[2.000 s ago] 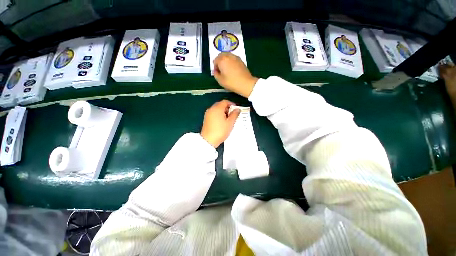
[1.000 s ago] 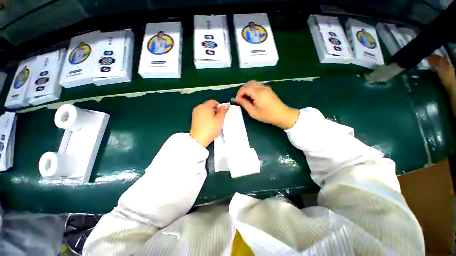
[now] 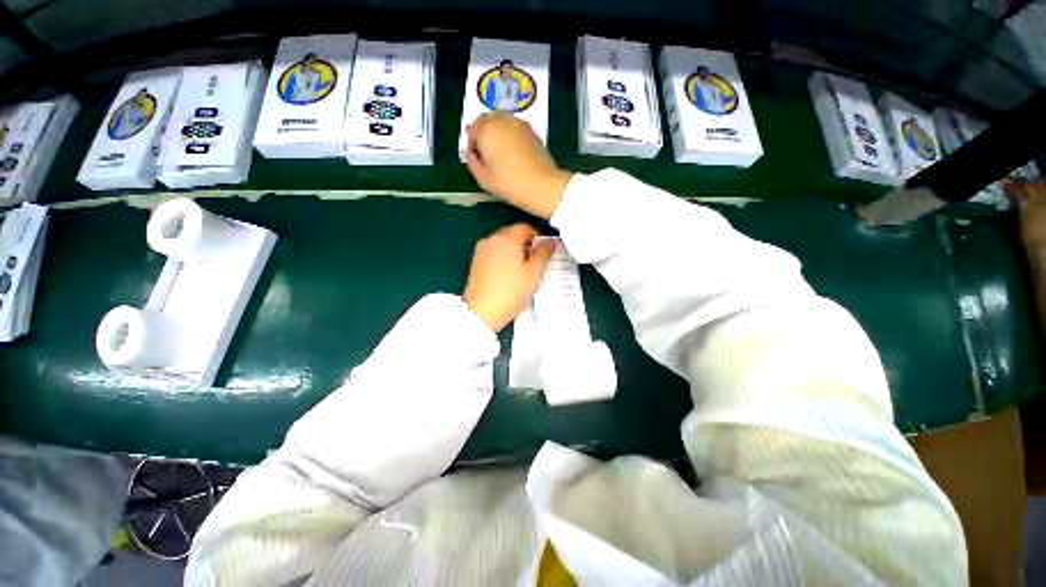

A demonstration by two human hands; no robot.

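Note:
My left hand (image 3: 505,275) holds the top end of the white sticker strip (image 3: 568,327), which lies upright on the dark green surface in front of my body. My right hand (image 3: 513,158) is on the lower part of a white retail carton with the yellow-and-blue emblem (image 3: 506,84), in the row beyond the pale edge line. Its fingertips touch the carton's face and cover its lower left part. No sticker can be made out at the fingertips.
More retail cartons stand in the row, such as a text-face carton (image 3: 618,96) at the right. Two white rolls (image 3: 174,229) sit on a white tray (image 3: 220,310) at left. A dark post (image 3: 975,149) is upper right, a person's hand (image 3: 1029,195) beyond. A brown box (image 3: 975,487) is lower right.
My right hand has moved from the top of the strip up and left onto the emblem carton. The view and the carton row have shifted. My left hand stays at the strip's top.

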